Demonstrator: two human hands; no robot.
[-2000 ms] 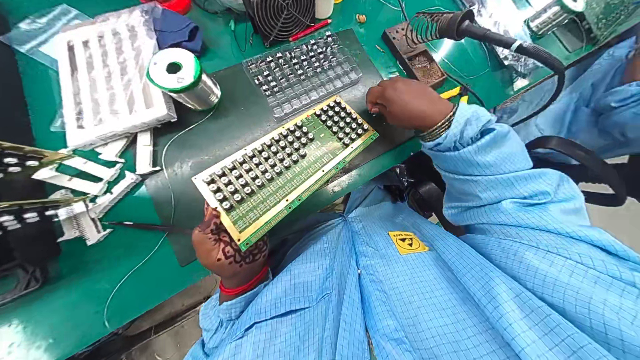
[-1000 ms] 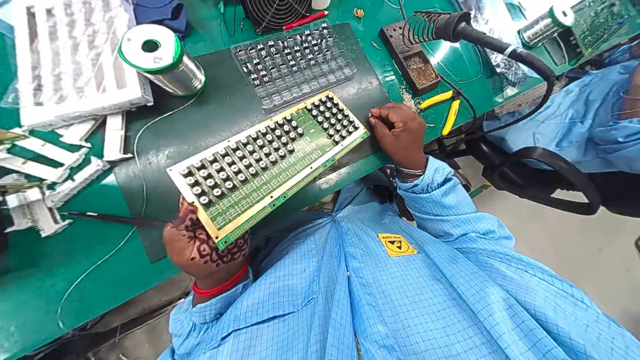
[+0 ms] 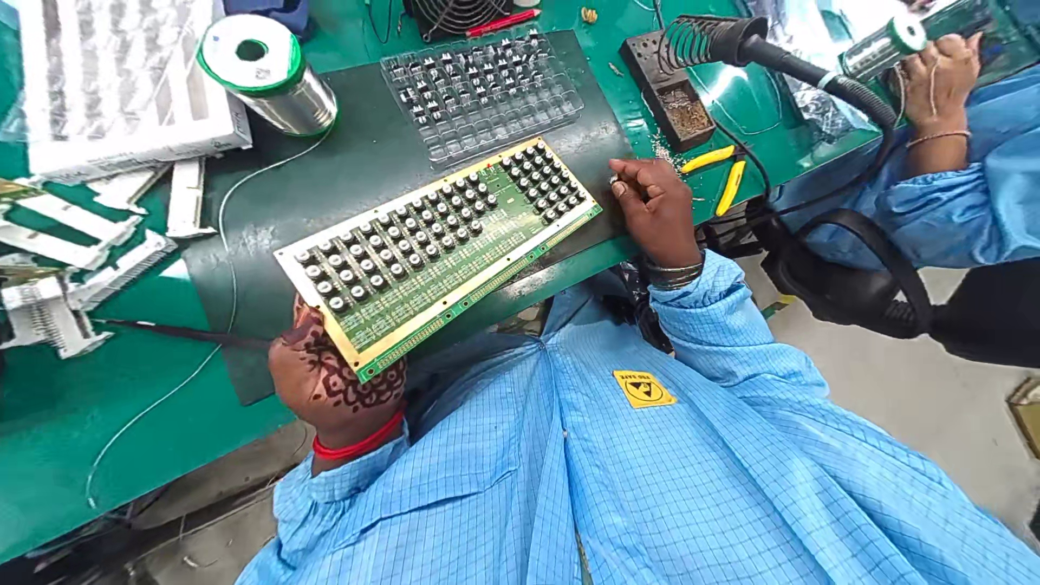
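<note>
A green printed circuit board (image 3: 443, 284) with rows of black push-button switches with white tops is tilted above a dark mat (image 3: 268, 195). My left hand (image 3: 337, 366) grips its left end from below, with the fingers hidden under the board. To the right of the board, my right hand (image 3: 656, 207) is curled, with a small pale-tipped part (image 3: 615, 180) between thumb and forefinger; it looks like one of the switches. Behind the board lies a clear plastic blister tray (image 3: 496, 130), its far cells holding black switches.
A solder wire spool (image 3: 296, 97) stands behind left, near white plastic brackets (image 3: 122, 268) and a wrapped white tray (image 3: 162, 145). At right are a soldering iron stand (image 3: 650, 69) and yellow-handled cutters (image 3: 731, 187). A co-worker's hand (image 3: 938, 85) is beside another solder spool (image 3: 873, 53) at far right.
The co-worker's hand has come into view beside the far spool. My left hand still holds the board. The view has shifted somewhat.
</note>
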